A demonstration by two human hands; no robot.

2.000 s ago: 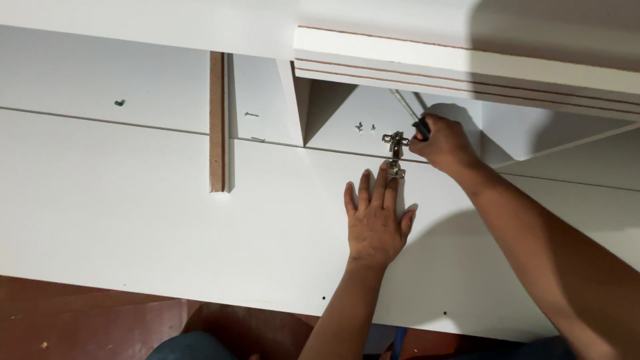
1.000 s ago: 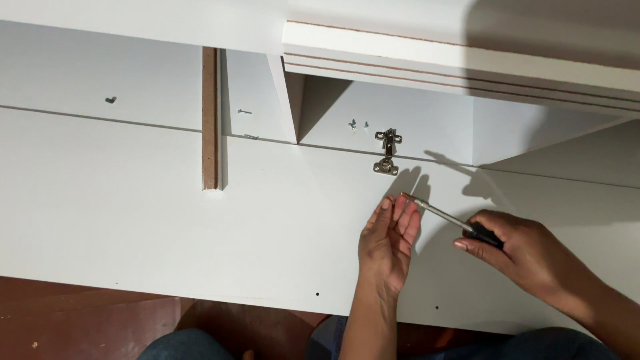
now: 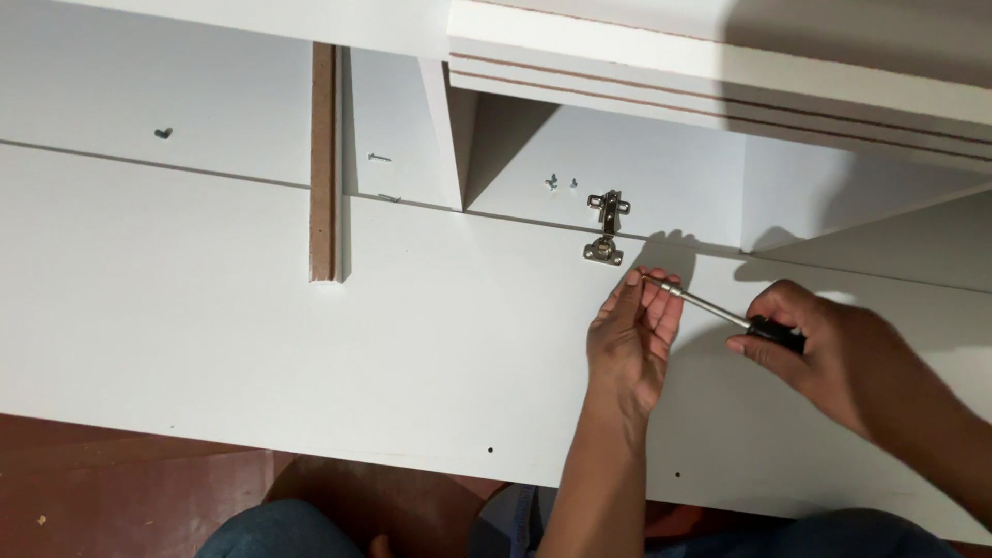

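My right hand (image 3: 806, 337) grips the black handle of a screwdriver (image 3: 717, 308), whose metal shaft points left toward my other hand. My left hand (image 3: 632, 333) is palm up, with thumb and fingertips closed at the screwdriver's tip; whether a small screw is there cannot be told. Just above and left of those fingertips, a metal concealed cabinet hinge (image 3: 607, 229) lies across the seam between the white door panel (image 3: 387, 333) and the cabinet compartment. Small screws (image 3: 551, 183) rest on the compartment's surface to the left of the hinge.
A strip with a brown raw edge (image 3: 322, 163) crosses the seam at left. Loose screws (image 3: 380, 158) lie beside it, and a small dark fitting (image 3: 163, 133) lies farther left. Stacked white boards (image 3: 697, 58) overhang the compartment. Two small holes (image 3: 490, 449) are near the panel's front edge.
Both hands have moved off the hinge, toward the panel's front. The screwdriver, earlier above the compartment, now has its tip at my left fingertips. The hinge stays across the seam.
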